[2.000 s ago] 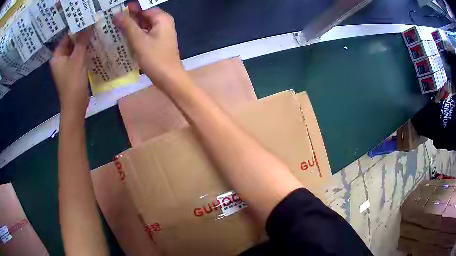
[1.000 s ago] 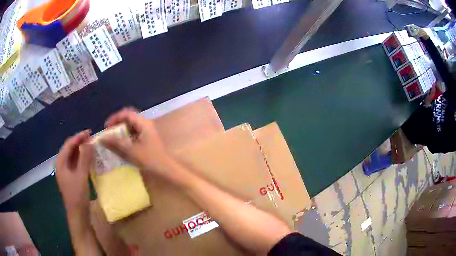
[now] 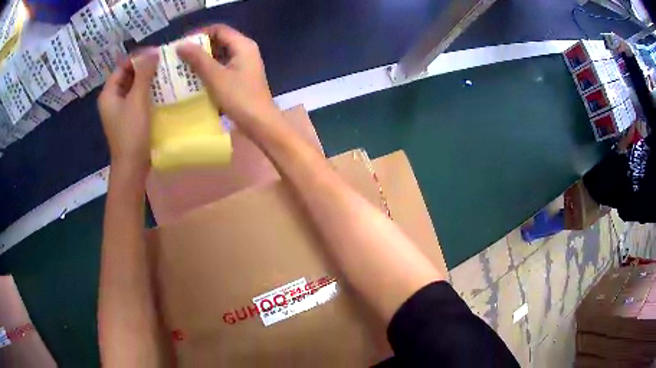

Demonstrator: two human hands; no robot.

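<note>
My left hand (image 3: 129,108) and my right hand (image 3: 234,75) hold a label strip (image 3: 176,75) between them at the upper left. Its white printed stickers face me, and its pale yellow backing hangs down and curls at the lower end. Below lies a brown shipping carton (image 3: 237,266) with red "GUHOO" lettering and a white carton label (image 3: 277,305). My right forearm passes over the carton. Some fingertips are hidden behind the strip.
Printed labels (image 3: 65,54) hang along the shelf edge at upper left. A metal post (image 3: 442,39) stands at the dark belt (image 3: 324,43). Retail boxes (image 3: 600,90) and a coworker's dark sleeve (image 3: 626,180) are at the right of the green bench (image 3: 460,158). Cartons (image 3: 618,316) stand on the floor.
Both hands have moved up from over the carton with the label strip. The printed stickers show more clearly, and the yellow backing now curls. The carton's label now lies over part of its lettering.
</note>
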